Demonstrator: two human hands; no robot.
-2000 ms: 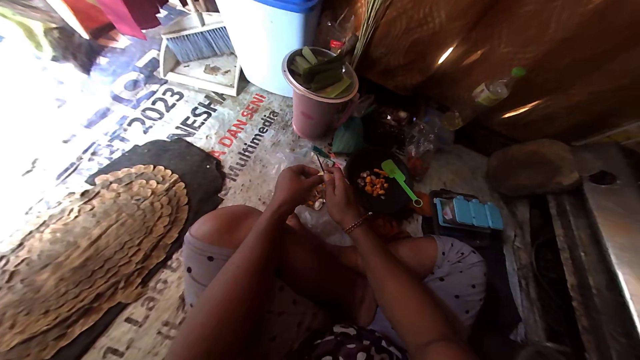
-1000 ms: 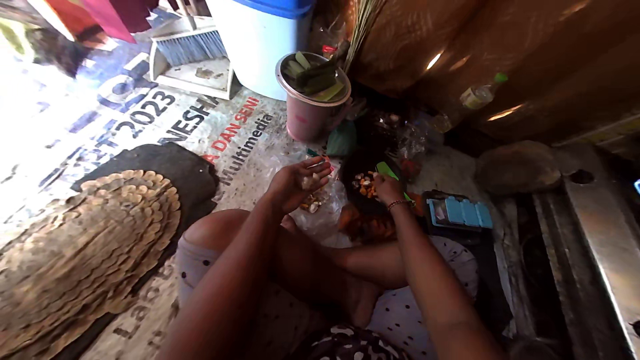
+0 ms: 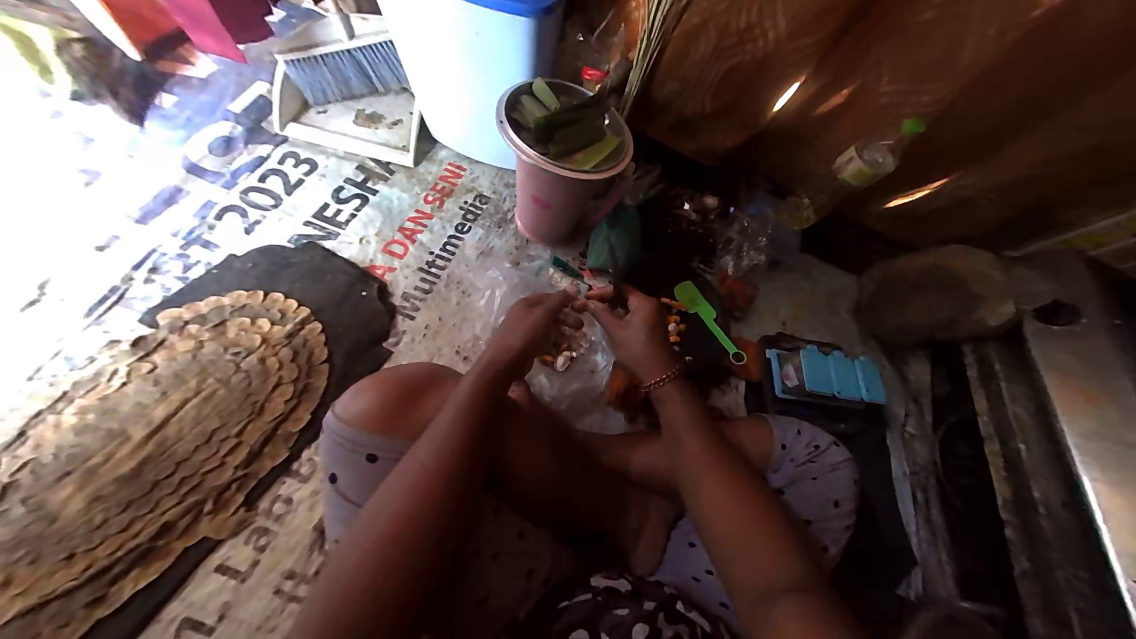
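My left hand (image 3: 532, 330) and my right hand (image 3: 635, 333) meet at the fingertips above a clear plastic sheet or bag (image 3: 568, 386). Between the fingers is a small pale piece, too small to name. A thin dark tool with a green part (image 3: 565, 267) shows just beyond the fingertips; which hand holds it is unclear. Several small pale and orange pieces (image 3: 561, 359) lie on the plastic below my left hand. Right of my right hand, more orange and white pieces (image 3: 674, 328) sit in a dark pan or dish, partly hidden. A green plastic spatula (image 3: 708, 321) rests across it.
A pink bucket (image 3: 555, 200) of cut green pieces stands ahead, beside a white bin (image 3: 470, 89) and a dustpan with brush (image 3: 346, 106). Left lies a layered mat of round slices (image 3: 169, 444). At right are a blue-lidded container (image 3: 825, 374), a flat stone (image 3: 936, 293) and a bottle (image 3: 865, 164).
One second ago my hands were apart, the left palm up and the right over the dark dish. My right hand has moved left, and both hands are together again.
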